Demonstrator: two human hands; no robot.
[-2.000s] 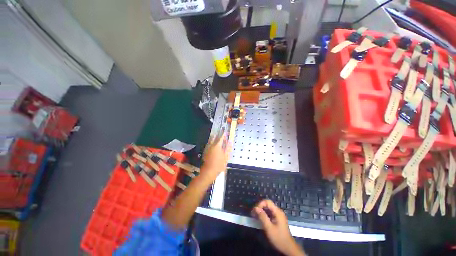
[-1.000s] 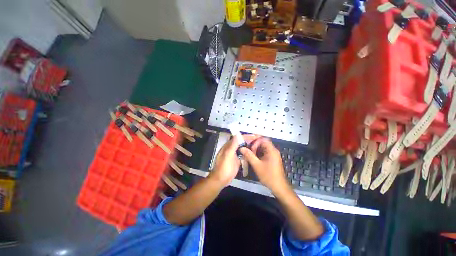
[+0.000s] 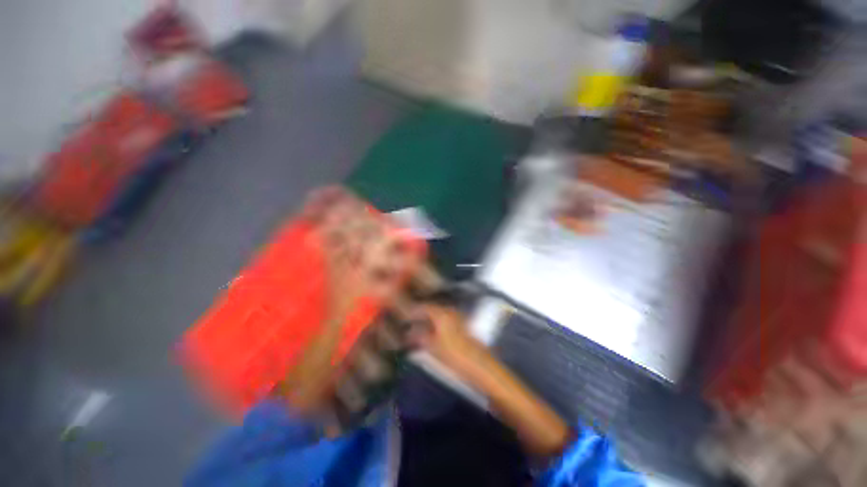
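The whole view is strongly blurred. My left hand [image 3: 354, 276] is over the upper right part of the red tray [image 3: 252, 309], among the pale watch straps. I cannot tell what it holds. My right hand [image 3: 439, 328] is beside the tray's right edge, near hanging straps. Its fingers are too blurred to tell if they hold anything. The orange-brown fixture [image 3: 580, 211] sits on the upper left of the silver plate [image 3: 608, 271], and no watch can be made out on it.
The keyboard [image 3: 561, 366] lies in front of the plate. A red tray stack [image 3: 794, 276] with pale straps stands at the right. Orange-brown blocks [image 3: 680, 128] and a yellow-labelled bottle [image 3: 599, 90] are behind the plate. A white paper scrap [image 3: 418, 223] lies by the left tray.
The view has swung left. Both hands have moved from above the keyboard to the left tray, and my left hand has parted from my right and reached over the tray.
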